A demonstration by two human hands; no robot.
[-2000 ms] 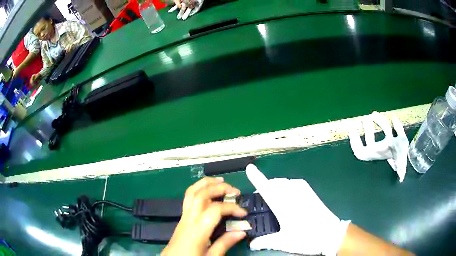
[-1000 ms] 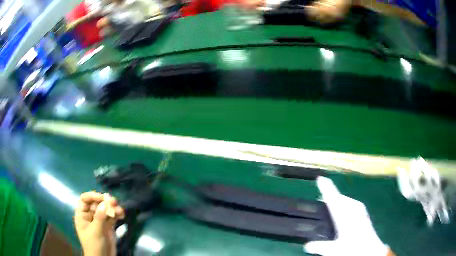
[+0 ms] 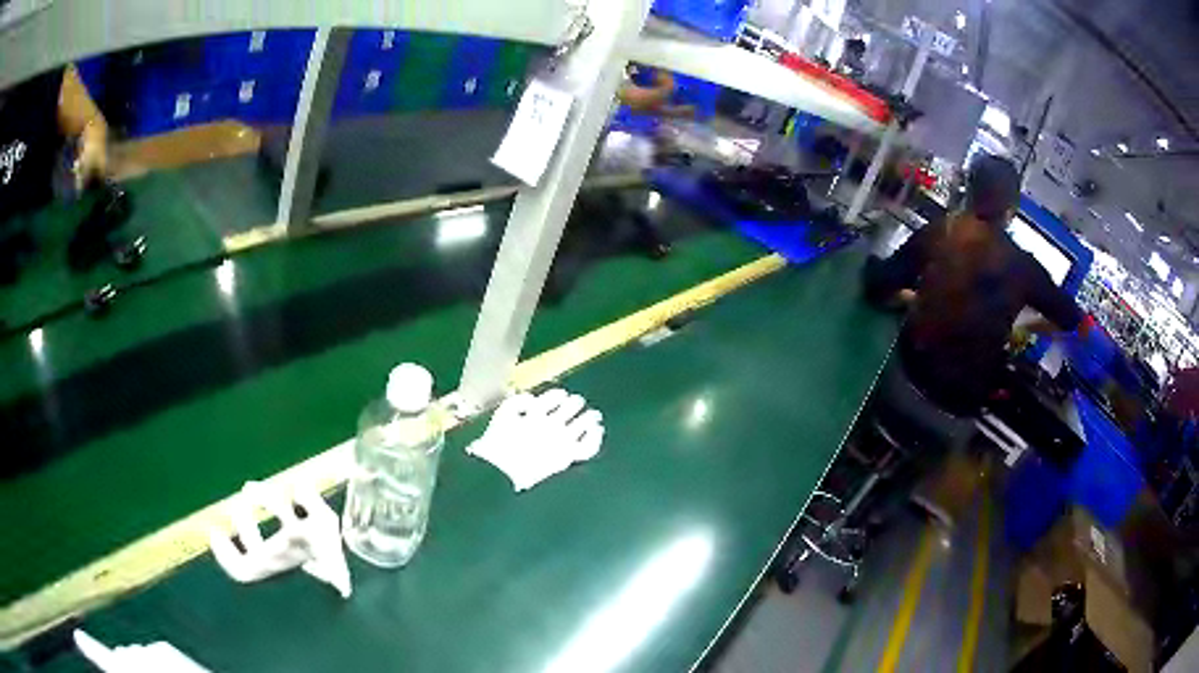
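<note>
My right hand (image 3: 138, 655), in a white glove, is cut off at the bottom left corner; only part of the fingers shows, and what it touches is hidden. My left hand is out of the picture. A clear plastic bottle (image 3: 392, 480) with a white cap stands upright on the green worktop, with some clear liquid in it. A crumpled white glove (image 3: 283, 536) lies just left of the bottle. Another white glove (image 3: 539, 437) lies flat to its right, by the foot of the post. No power strip shows clearly near my hand.
A grey-white post (image 3: 533, 250) with a hanging tag stands behind the bottle. A pale edging strip (image 3: 631, 326) borders the conveyor belt (image 3: 171, 447). A seated person (image 3: 966, 296) is at right beside the worktop's edge. Cartons (image 3: 1085, 579) stand at lower right.
The view has swung to the right. The paired black strips and my left hand have left the picture. My gloved right hand now shows only at the bottom left corner. The bottle, post and second glove have come into view.
</note>
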